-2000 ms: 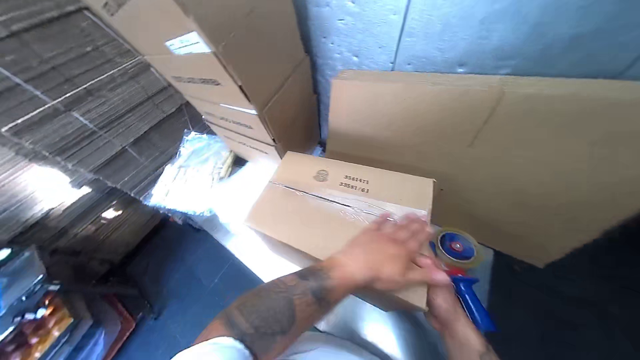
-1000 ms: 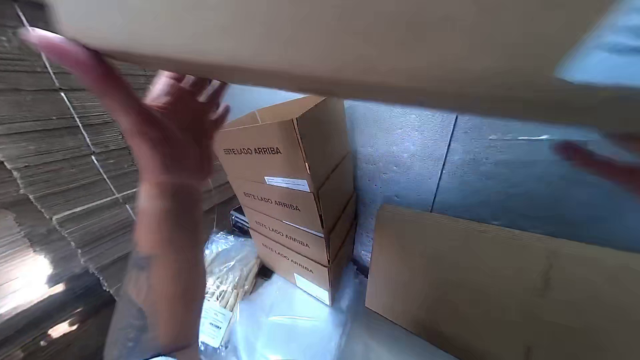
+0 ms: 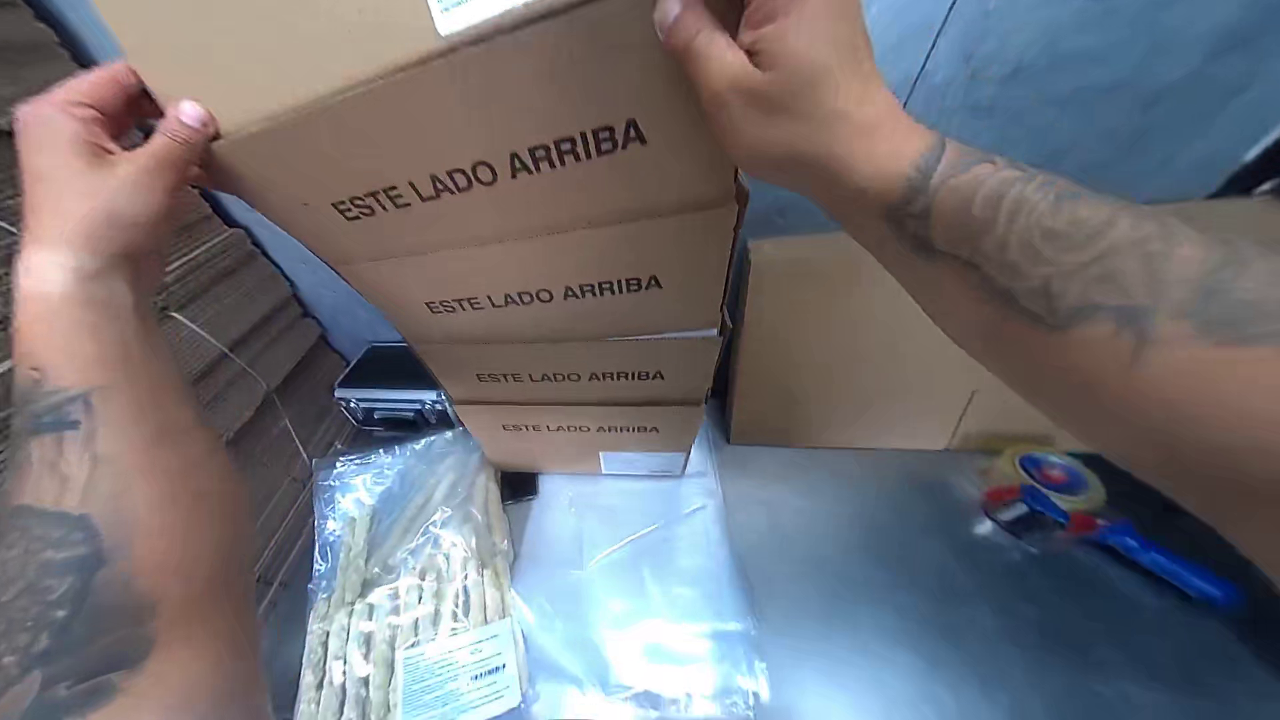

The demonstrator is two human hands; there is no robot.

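A cardboard box [image 3: 440,130] tops a stack of similar boxes [image 3: 560,290] and bears printed writing and a white label. My left hand [image 3: 110,160] grips its left corner, thumb on the near edge. At its upper right, my right hand [image 3: 770,80] has the thumb on the front and the fingers round the far side. To the right, a blue tape dispenser [image 3: 1090,520] lies on the metal table [image 3: 900,600]. In front of the stack lie clear plastic bags [image 3: 640,600] and, left of them, a clear bag of pale stick-like pieces [image 3: 410,590] with a label.
Bundled flat cardboard [image 3: 240,340] rises at the left, tied with cord. A black case with metal edges [image 3: 390,385] sits left of the stack. Behind the table, a large cardboard piece [image 3: 830,350] stands by the grey-blue wall [image 3: 1080,90].
The taped box that lay on the table two seconds ago is gone from there. One second ago a box was held up close to the camera; now both hands hold a box at the stack's top.
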